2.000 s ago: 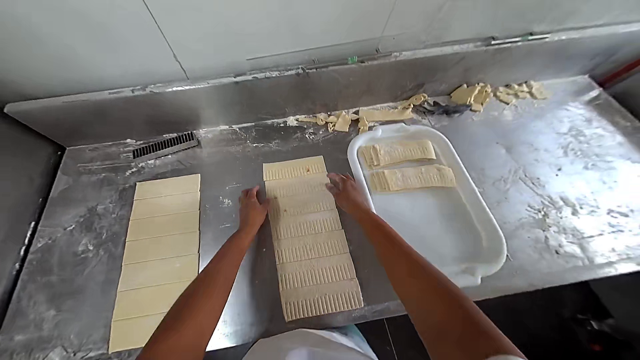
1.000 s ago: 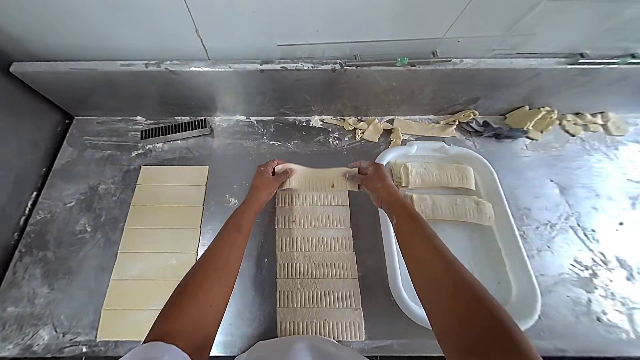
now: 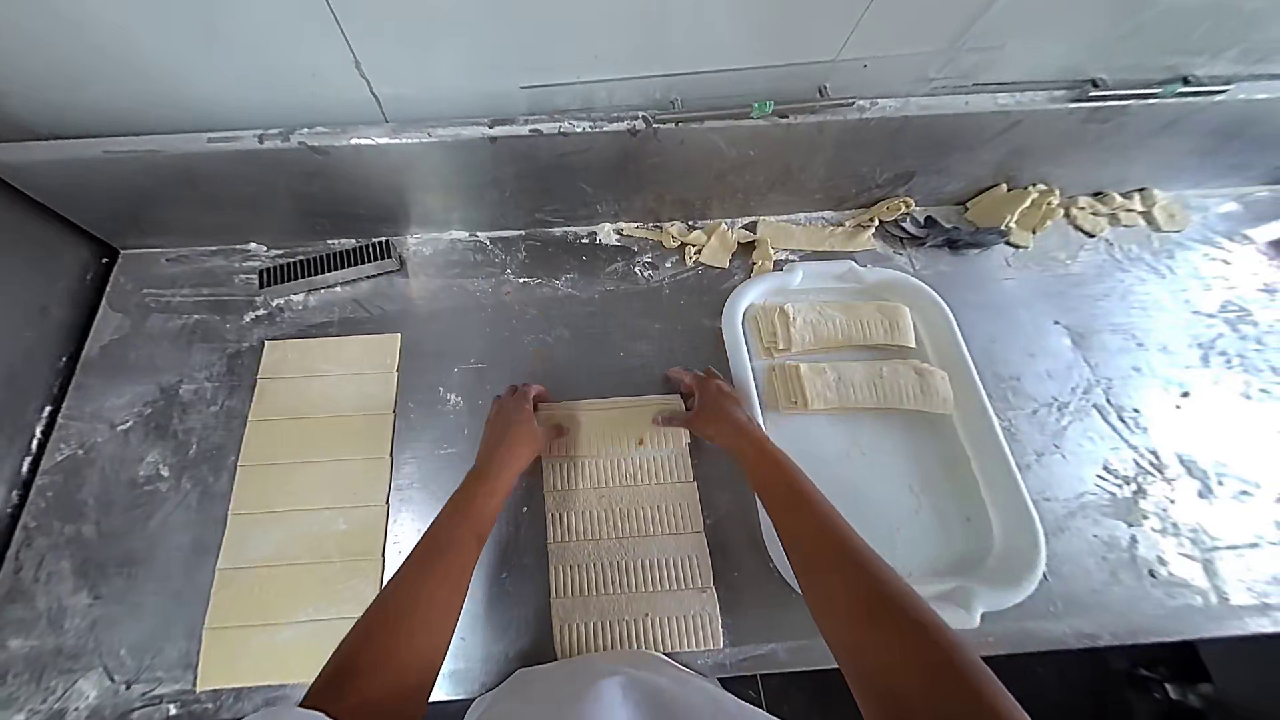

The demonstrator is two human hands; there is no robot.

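Between my hands lies a column of slit dough strips [image 3: 628, 570] on the steel worktop. My left hand [image 3: 515, 432] grips the left end of the dough strip at the column's far end [image 3: 612, 425], and my right hand [image 3: 715, 405] holds its right end, thumbs on top. That strip lies over others, in layers. Left of my arms is a column of plain, uncut dough strips [image 3: 312, 490]. To the right, a white plastic tray [image 3: 1015, 500] holds two stacks of slit strips, one farther back [image 3: 845, 327] and one nearer [image 3: 865, 386].
A black-and-grey slotted cutter or comb-like tool [image 3: 330, 268] rests at the back left. Dough scraps [image 3: 815, 236] and a dark crumpled thing [image 3: 940, 233] lie along the steel backsplash [image 3: 560, 185]. Flour marks the worktop [image 3: 1130, 400]. The tray stands close to my right forearm.
Both hands lifted the far dough strip between them a second ago; now they hold it lower, nearer my body, over the strips below. The slit column has become shorter at its far end.
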